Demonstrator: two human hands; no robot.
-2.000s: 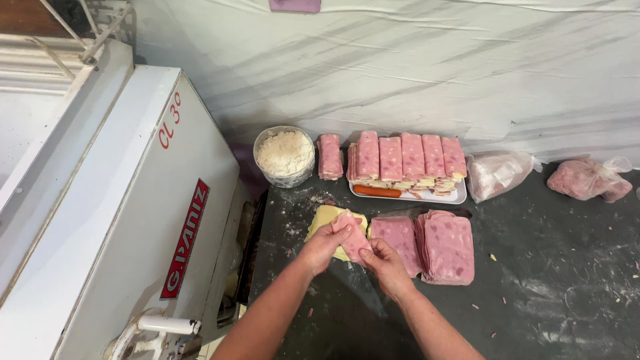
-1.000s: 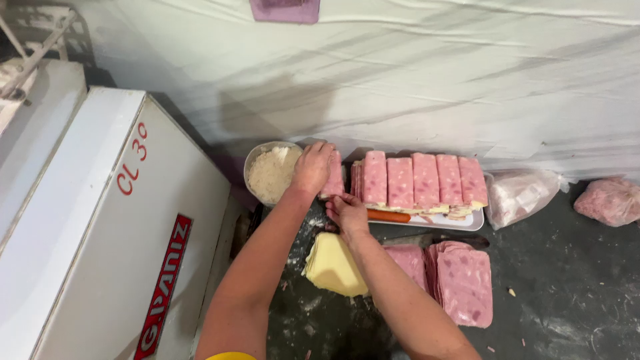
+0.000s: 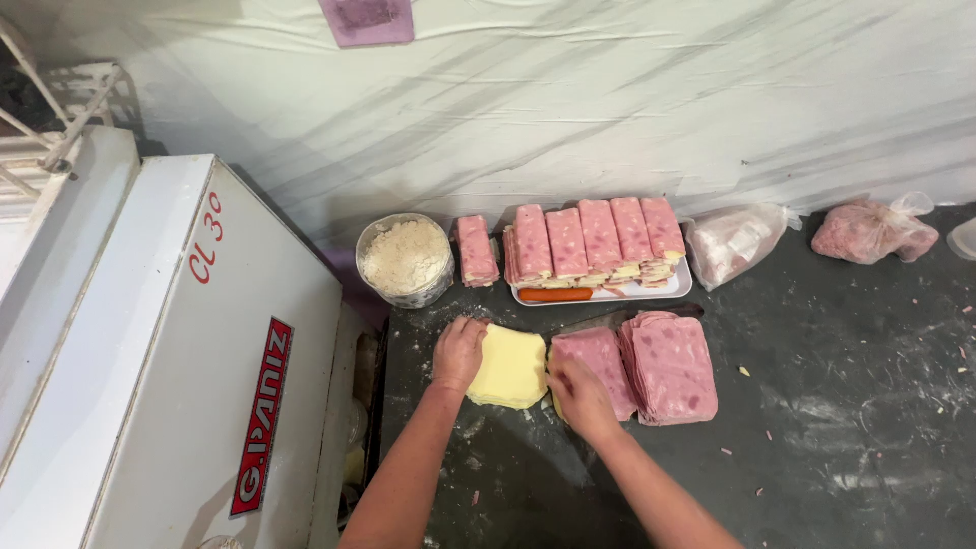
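Note:
My left hand [image 3: 460, 352] rests against the left edge of a stack of sliced yellow cheese [image 3: 509, 367]. Between that stack and the middle stack of sliced ham [image 3: 598, 364] is my right hand [image 3: 583, 396], its fingertips at the ham's left edge; whether they pinch a slice is hidden. A taller ham stack [image 3: 675, 367] leans beside it on the right. Behind, folded ham and cheese rolls [image 3: 602, 238] are piled on a white tray [image 3: 610, 299], and another ham roll [image 3: 477, 252] lies on the counter to their left.
A round tub of whitish crumbs or flour [image 3: 406, 255] stands at the back left. An orange-handled utensil [image 3: 555, 294] lies at the tray's front. Tied plastic bags [image 3: 736, 244] [image 3: 869, 231] sit further right on the dark counter [image 3: 831, 427]. A white machine [image 3: 229, 335] borders the left side.
Both hands have come forward from the separate ham roll at the back to the cheese and ham stacks. Two seconds ago they held a ham slice above the cheese.

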